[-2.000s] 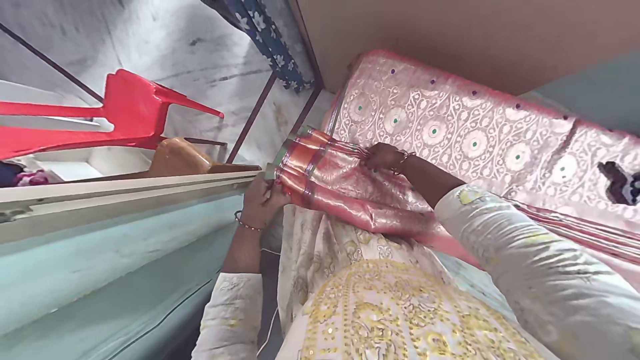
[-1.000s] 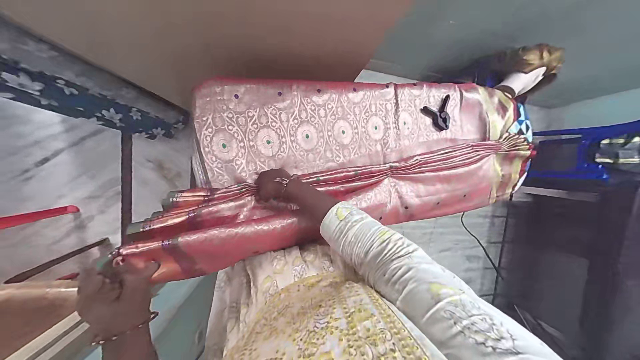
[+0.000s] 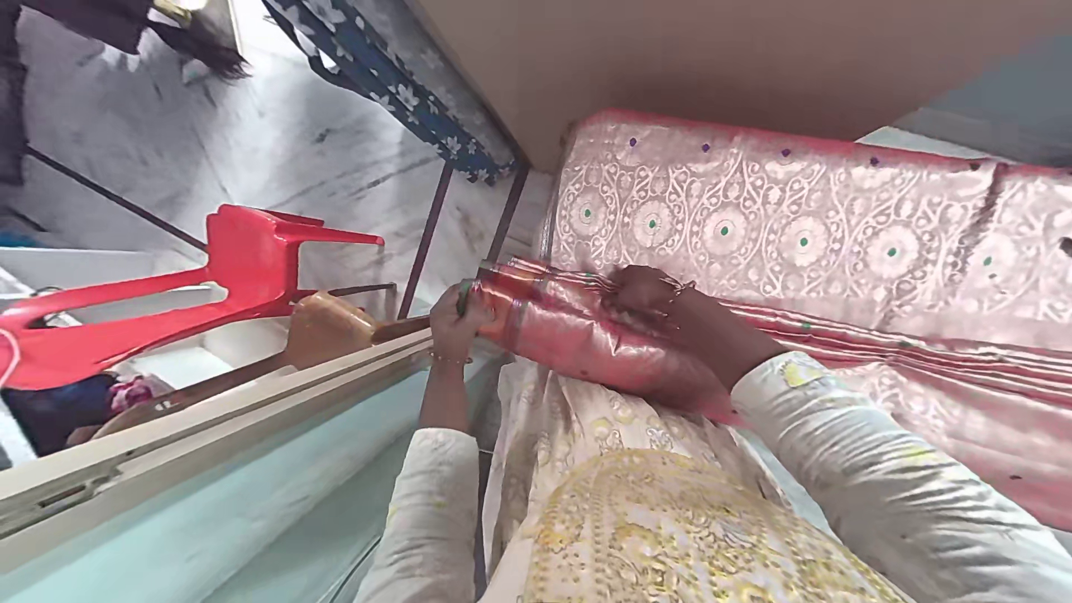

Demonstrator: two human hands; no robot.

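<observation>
A pink sari with woven silver-toned medallions [image 3: 804, 239] lies spread over a long surface, its near part gathered in narrow lengthwise pleats. My left hand [image 3: 459, 322] grips the orange-and-green end of the pleated cloth at the left. On the pleats to the right of it, my right hand [image 3: 649, 297] is closed around the gathered folds, palm down. Between the two hands the cloth is stretched, and a loose pink fold hangs toward my body. The fingertips of the right hand are hidden.
A red plastic chair [image 3: 251, 268] and a brown rounded object [image 3: 331, 327] are at the left, beyond the pale edge of a door or panel [image 3: 276, 402]. A blue floral curtain [image 3: 402, 92] hangs at upper left. A brown wall [image 3: 670, 67] rises behind the sari.
My left hand, loose with fingers spread by the cloth's end one second ago, now grips that end. The view has swung back toward the left.
</observation>
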